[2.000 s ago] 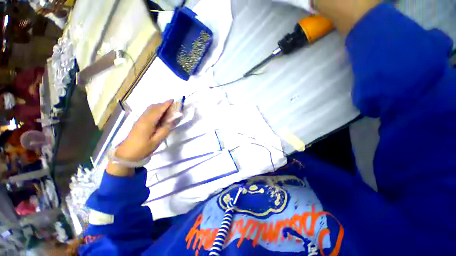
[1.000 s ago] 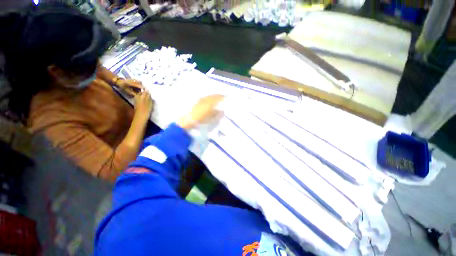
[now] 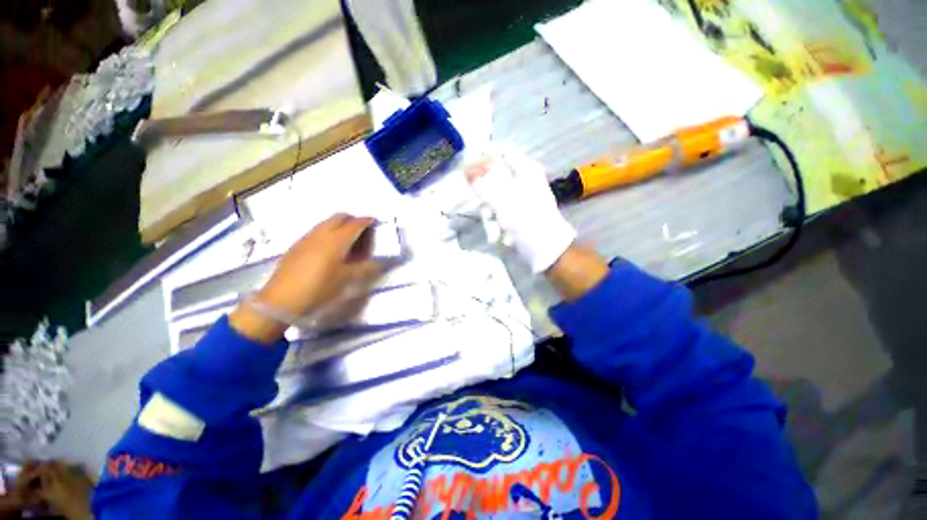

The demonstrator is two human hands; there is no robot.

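Observation:
My left hand (image 3: 313,272), bare, grips a slim white light fixture body (image 3: 386,242) near its right end. My right hand (image 3: 523,213), in a white glove, is at the bar's wired end beside the screw box; its fingers are bent, and whether they hold anything is unclear. More white bars (image 3: 407,305) lie side by side on the white cloth (image 3: 513,350), partly under my left hand and forearm. The orange electric screwdriver (image 3: 651,160) lies on the grey bench, its black nose just right of my glove.
A dark-blue box (image 3: 391,173) with small screws stands behind my hands. A beige slab (image 3: 234,61) with a bar (image 3: 208,124) on it is behind left. White paper (image 3: 651,71) and a yellow-green printed sheet (image 3: 844,112) lie right. Someone's hand (image 3: 56,488) shows lower left.
The view has swung from the left part of the bench back to the middle. My left hand has moved from the bars' far end to this end. My right hand has come into view.

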